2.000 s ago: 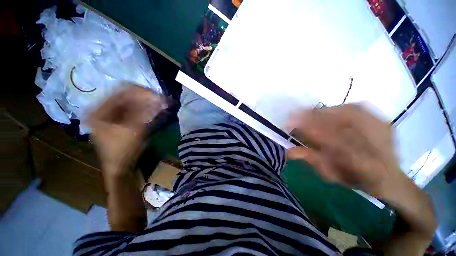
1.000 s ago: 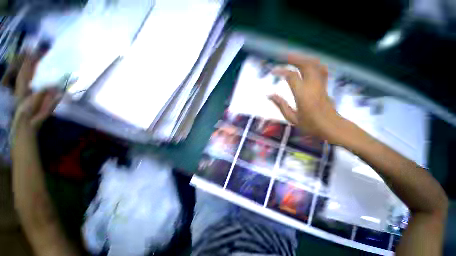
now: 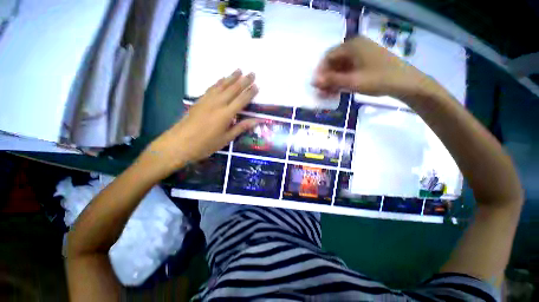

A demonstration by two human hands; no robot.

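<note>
A white panel lies on the printed sheet, with a green circuit board, dark wires and small parts at its far edge. My left hand lies flat on the panel's near left part, fingers spread, thumb over the printed sheet. My right hand is over the panel's near right corner, fingers curled and thumb near them. It is blurred, and whether it pinches anything cannot be told.
More white panels with boards lie right, one behind and one nearer. A panel stack with brown-edged layers stands left. A crumpled white heap lies below the bench at left. The green bench top shows between stack and sheet.
The view has swung. My left hand has moved from the panel stack at left onto the panel on the printed sheet. My right hand has moved to the panel's near right corner, its fingers now curled.
</note>
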